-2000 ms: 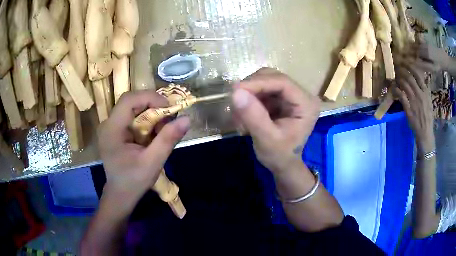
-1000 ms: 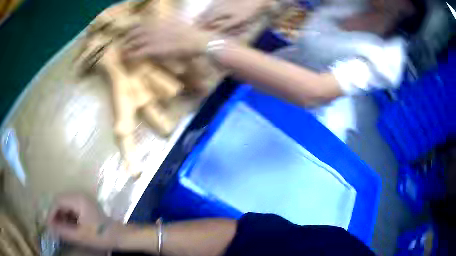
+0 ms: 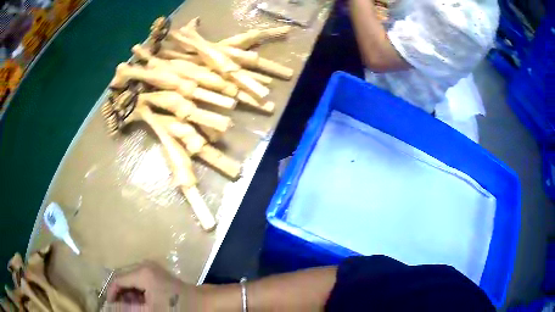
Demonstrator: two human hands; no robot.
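My right hand (image 3: pixel 146 287) is at the bottom edge, fingers curled, partly cut off, with a bangle on the wrist. A thin pale line (image 3: pixel 106 283) shows beside its fingers; I cannot tell whether the hand holds it. Several tan leg parts (image 3: pixel 182 79) lie in a loose pile on the table, ridged ends to the left, square pegs to the right. More tan parts (image 3: pixel 36 283) lie at the bottom left, cut off. My left hand is out of the picture.
A blue tote (image 3: pixel 395 183) with a white liner stands beside the metal-edged table (image 3: pixel 115 201). A white bottle (image 3: pixel 58 222) lies near the far edge, beside a green strip (image 3: pixel 73 73). A person in white (image 3: pixel 444 36) is at the top right.
The view has swung right from the work spot to the pile and tote. The other person's hands have left the pile. My left hand and its part, seen two seconds ago, are out of view.
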